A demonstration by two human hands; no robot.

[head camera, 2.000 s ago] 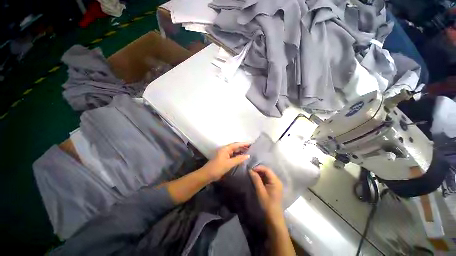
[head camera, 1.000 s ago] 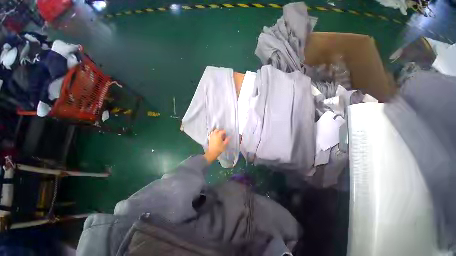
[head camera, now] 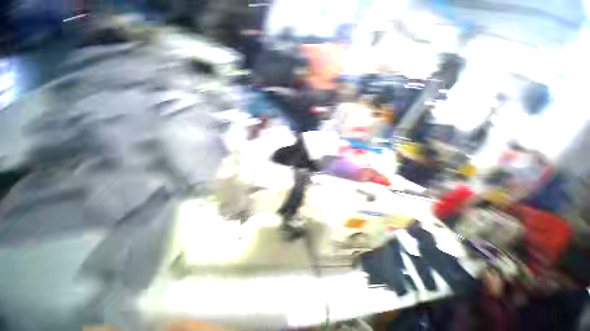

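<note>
The view is strongly blurred. Grey garment pieces (head camera: 116, 123) lie in a large heap on the left. A brightly lit white tabletop (head camera: 226, 298) runs across the lower middle. A dark upright shape (head camera: 296, 194) stands at the middle of the table and is too blurred to name. Skin-coloured patches (head camera: 194, 326) are cut off by the bottom edge, left of centre. They may be part of my hands, but I cannot tell which hand or what they hold.
Dark strips or pieces (head camera: 388, 265) lie on the table at the right. Red items (head camera: 543, 239) and other mixed goods crowd the right side. Small coloured items lie along the table's back. Bright white areas fill the upper right.
The view has swung from the floor, red basket and grey panels to the heap and lit table. The hand on the grey panel no longer shows there.
</note>
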